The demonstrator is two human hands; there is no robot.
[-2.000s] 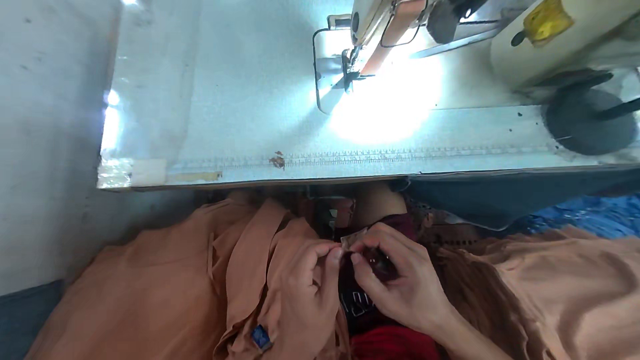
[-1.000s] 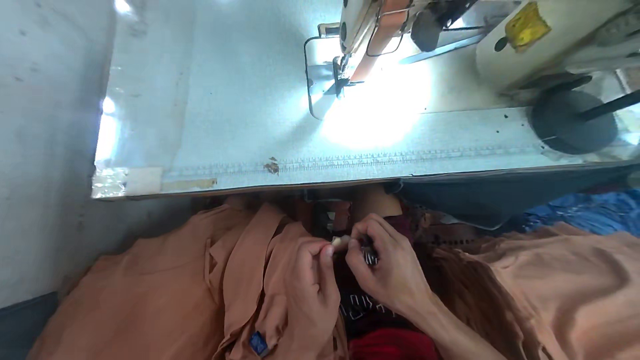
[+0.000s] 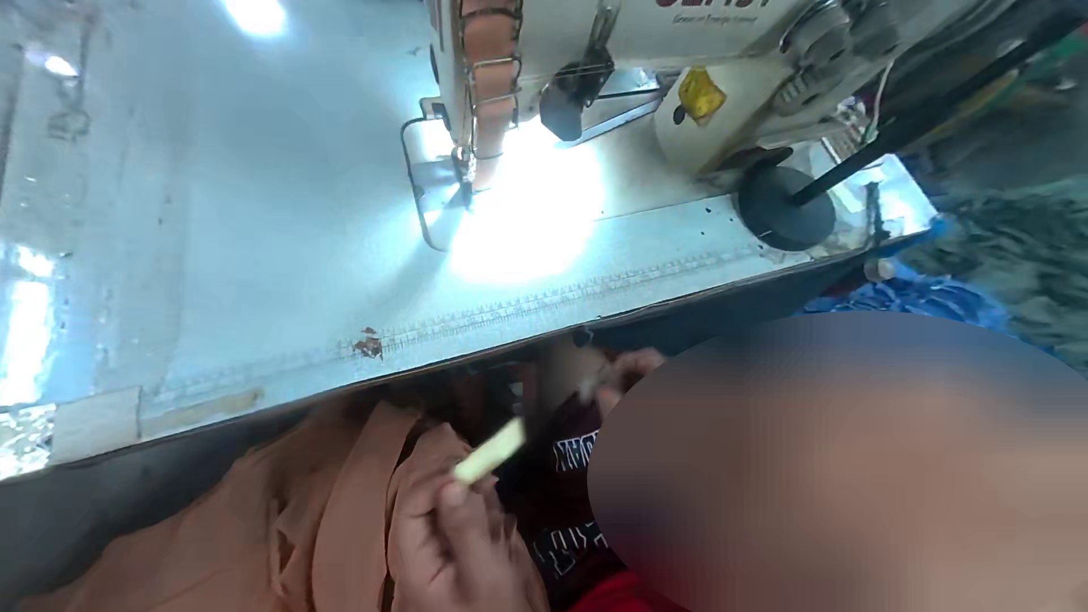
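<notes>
My left hand [image 3: 459,527] is low in the middle of the view, its thumb and fingers closed on a small pale yellow strip [image 3: 491,452] that points up and to the right. Brown fabric [image 3: 280,510] lies beside and beneath this hand. Of my right hand [image 3: 631,372], only some blurred fingers show below the table edge; a large blurred patch covers the area beside them, and whether they hold anything is not clear. Between the hands is dark cloth [image 3: 569,510] with white lettering.
A sewing machine [image 3: 629,34] stands on the pale tabletop [image 3: 280,212], with its needle area brightly lit. A round black base with a rod [image 3: 786,208] sits toward the right of the table. Blue material [image 3: 918,297] lies beyond the table's right end.
My hands were close together at the fingertips and are now apart. The pale yellow strip now shows plainly in my left hand. A blurred patch now covers the lower right, and the view has tilted.
</notes>
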